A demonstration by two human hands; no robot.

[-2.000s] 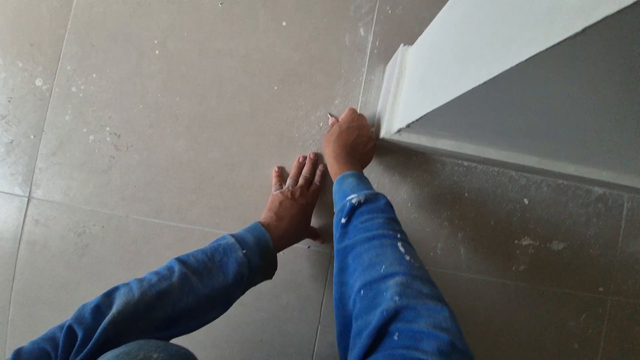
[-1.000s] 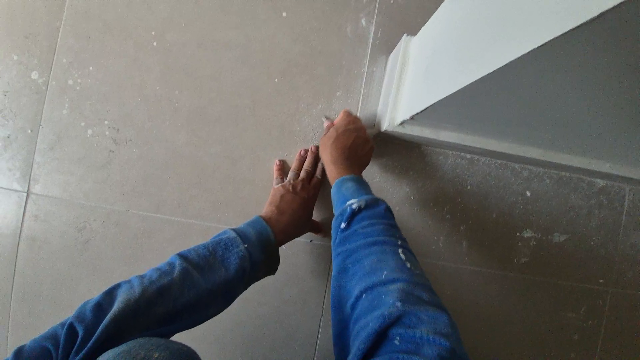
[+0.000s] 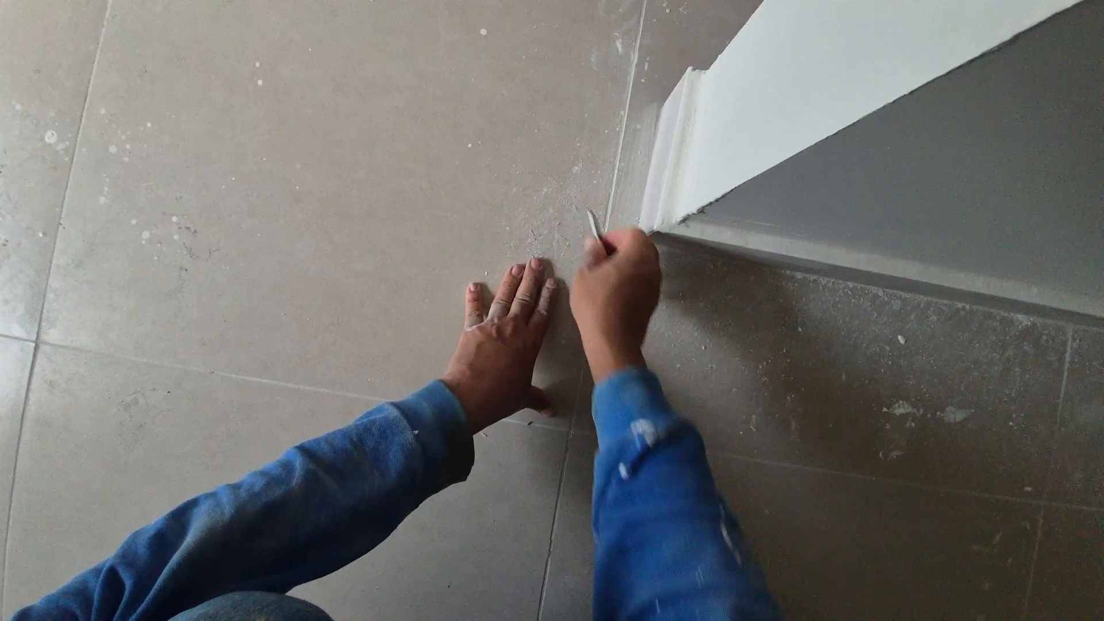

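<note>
My left hand [image 3: 504,341] lies palm down on the floor tile [image 3: 285,216], fingers apart, with pale dust on the fingers. Close by on its right, my right hand [image 3: 619,293] is closed around a thin pale-edged tool or piece [image 3: 594,226]; only its slim tip shows above the fingers, so its kind is unclear. The fist is at the grout line, just left of the lower corner of the white baseboard [image 3: 671,155]. Pale dust and crumbs [image 3: 552,216] are scattered on the tile ahead of the hands.
A white wall end [image 3: 776,95] rises at the upper right, beside a grey wall face [image 3: 931,155]. Its light baseboard [image 3: 897,266] runs to the right edge. Dust and whitish splotches [image 3: 901,408] mark the tiles below. My knee [image 3: 250,608] shows at the bottom edge.
The thin piece in my right hand sticks out more visibly than a second ago. My right hand stays near the wall corner, and my left hand remains flat on the floor.
</note>
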